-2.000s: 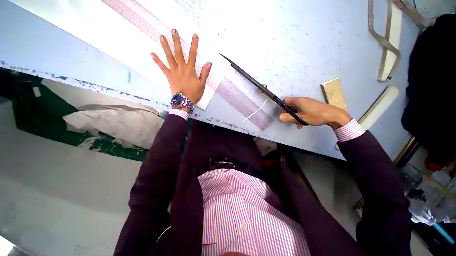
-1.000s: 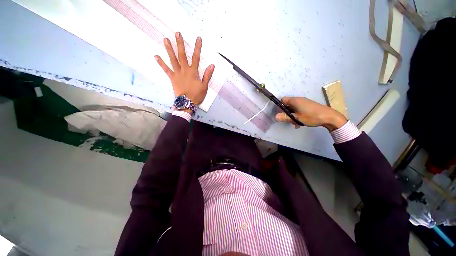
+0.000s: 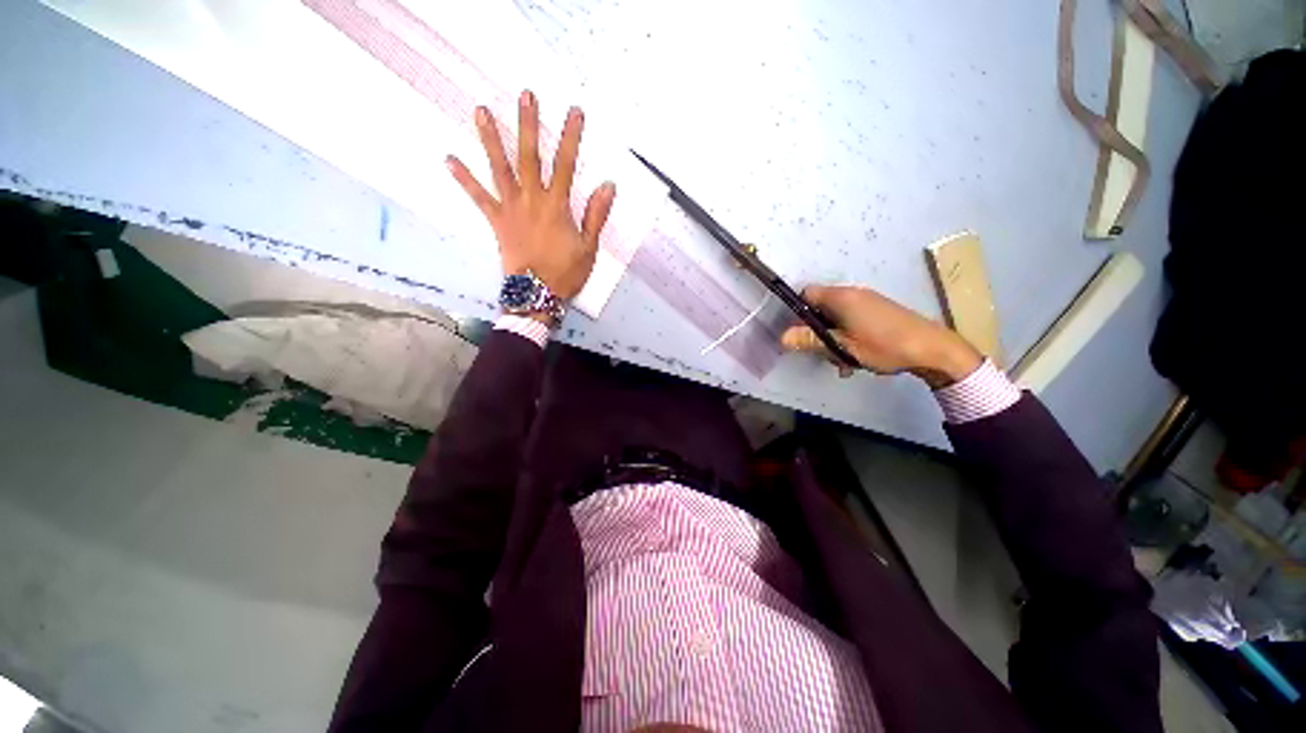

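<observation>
A white cloth or pattern sheet (image 3: 272, 108) lies on the table at the upper left, glaring white. A clear ruler with pinkish lines (image 3: 685, 287) runs diagonally along it and past its end. My left hand (image 3: 542, 222) lies flat with fingers spread on the sheet and ruler, holding nothing. My right hand (image 3: 867, 332) is closed around the handles of long black shears (image 3: 723, 241). Their blades look closed and point to the upper left, beside the ruler. A thin white offcut (image 3: 738, 328) lies across the ruler near its lower end.
The pale blue table (image 3: 859, 158) has a worn front edge. At the right are a tan block (image 3: 963, 294), a cream strip (image 3: 1077, 318), a looped grey-brown band (image 3: 1067, 57) over another pale strip, and black cloth (image 3: 1239, 236). Pale fabric (image 3: 337, 358) lies below on green material.
My right hand and the shears' handles have shifted slightly down and left. My left hand has moved slightly right since the earliest frame and still lies flat.
</observation>
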